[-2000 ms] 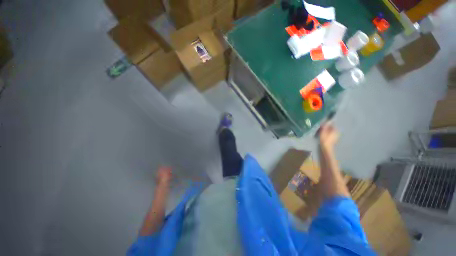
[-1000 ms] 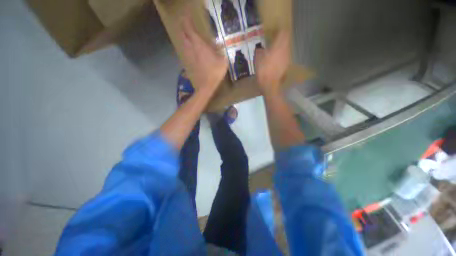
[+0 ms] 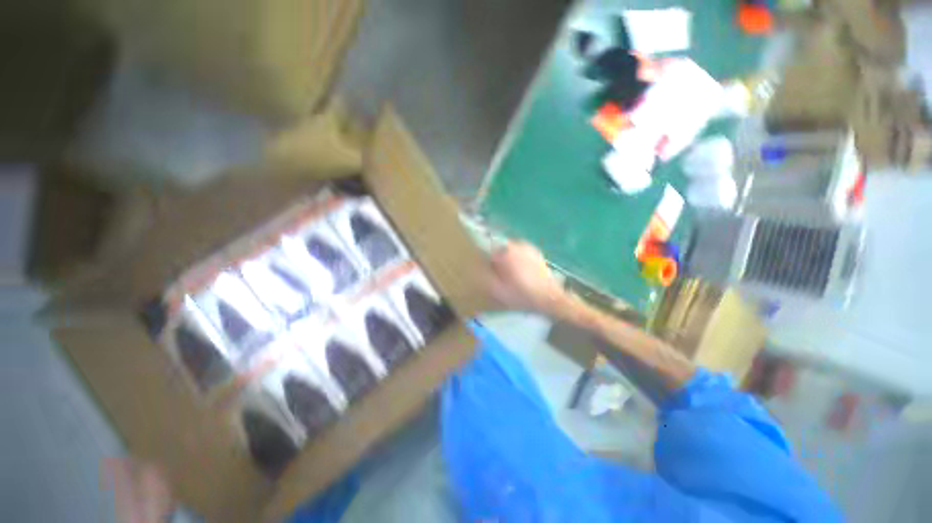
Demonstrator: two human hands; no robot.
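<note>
An open brown carton (image 3: pixel 429 220) is held up in front of me, with its flaps standing out. Inside it are rows of white and orange product boxes (image 3: pixel 307 317) with dark bottle-like pictures. My right hand (image 3: pixel 519 278) holds the carton's right side near the flap. My left hand (image 3: pixel 138 492) is blurred at the lower left, at the carton's lower left flap, partly hidden; its fingers cannot be made out.
The green table (image 3: pixel 547 174) is at the upper right, with dark cloth (image 3: pixel 616 69), white rolls (image 3: pixel 708 172), orange sticker sheets and an orange tape dispenser (image 3: pixel 659 264). Other cartons (image 3: pixel 230 51) are at the upper left. Flattened cardboard (image 3: pixel 705 317) stands beyond the table's near end.
The view has swung. Two seconds ago both hands were off the carton; one second ago they were on a filled carton. Now the open carton is close and large, with more of its product boxes showing.
</note>
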